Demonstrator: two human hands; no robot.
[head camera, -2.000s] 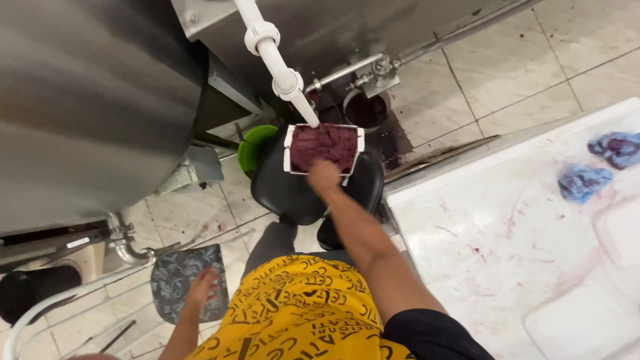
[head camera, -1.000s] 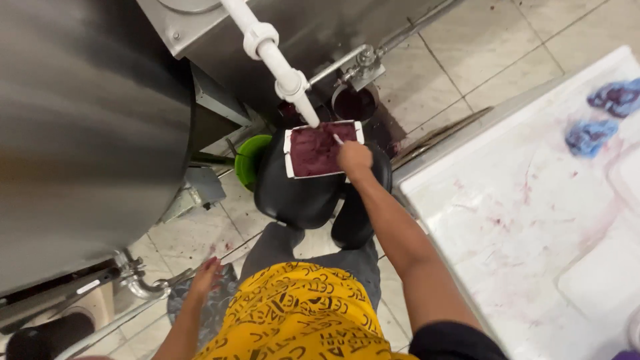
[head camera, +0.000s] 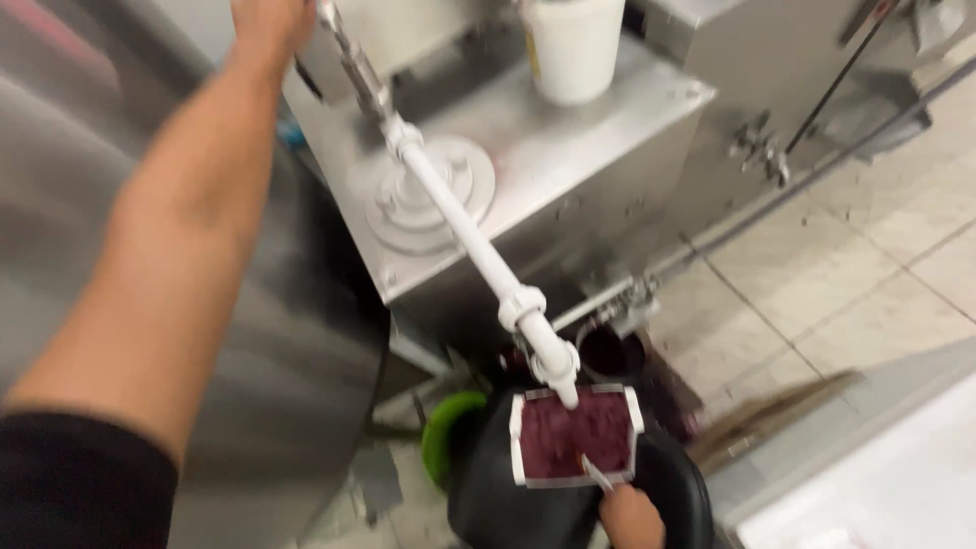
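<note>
A white rectangular container (head camera: 517, 450) full of thick dark purple pulp (head camera: 560, 435) rests on a black padded seat (head camera: 496, 488), under the mouth of a white plastic pipe (head camera: 480, 248). My right hand (head camera: 631, 518), at the bottom, grips a thin white-handled utensil (head camera: 598, 474) whose tip is in the pulp near the container's lower edge. Up at the top left, my left hand (head camera: 271, 19) is at the metal fitting (head camera: 354, 69) on the pipe's upper end. Its fingers are cut off by the frame, so its grip cannot be made out.
A large steel tank (head camera: 290, 396) fills the left. A white bucket (head camera: 576, 53) stands on the steel machine top (head camera: 526, 175). Below are a green tub (head camera: 438, 442) and a dark-filled bucket (head camera: 610, 351) beside a valve (head camera: 633, 301). A white table (head camera: 877, 473) borders the lower right.
My left hand has gone from low beside my body up to the pipe's top fitting. My right hand stays by the container with the utensil. The view has swung up toward the machine.
</note>
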